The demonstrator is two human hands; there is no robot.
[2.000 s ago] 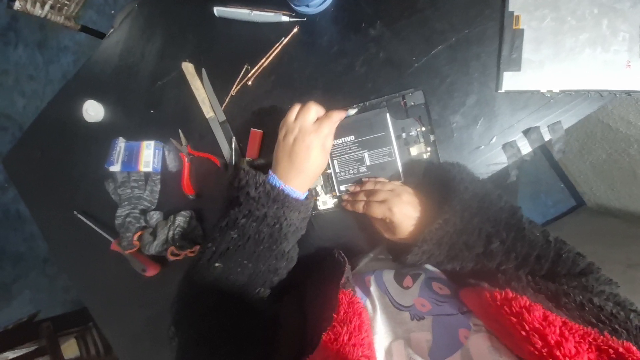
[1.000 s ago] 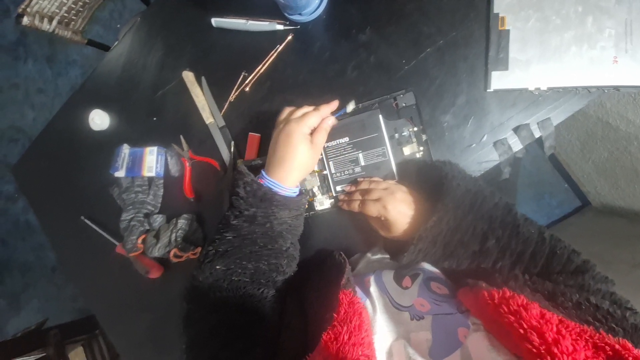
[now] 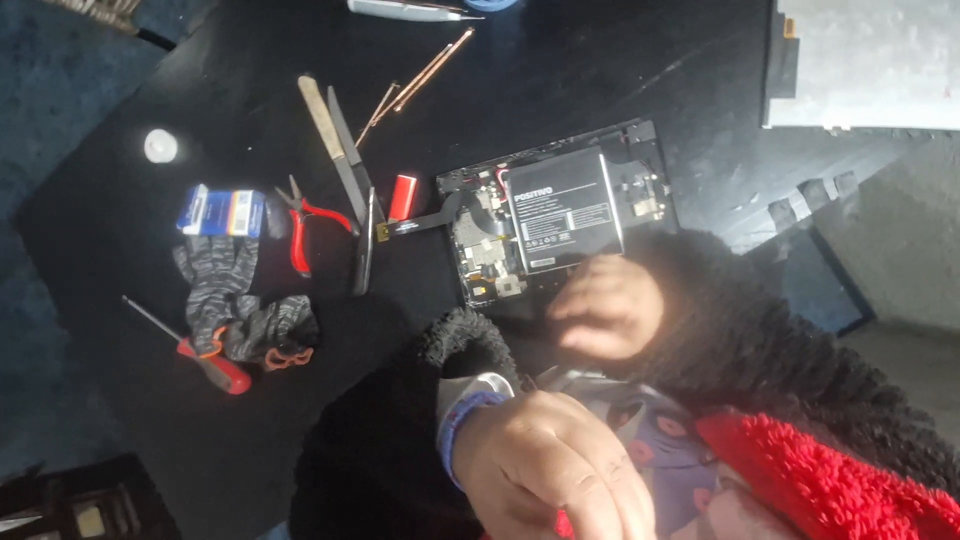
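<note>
An opened tablet lies with its circuit board and black battery exposed; a flat ribbon cable sticks out to its left. Beside the tablet's lower edge is my right hand, blurred, its fingers curled; whether it touches the tablet or holds something is unclear. Close to the camera at the bottom is my left hand, with a blue band at the wrist. Its fingers are bent down and their tips are cut off or hidden, so anything in them cannot be made out. A bit of red shows below them.
Left of the tablet lie metal tweezers, scissors or blades, red-handled pliers, a red object, a blue box, patterned gloves and a screwdriver. A display panel is at the upper right.
My left hand has moved from the tablet's upper edge, where it held a small white-tipped tool, down towards my body. My right hand has drawn back from the battery to the tablet's lower edge.
</note>
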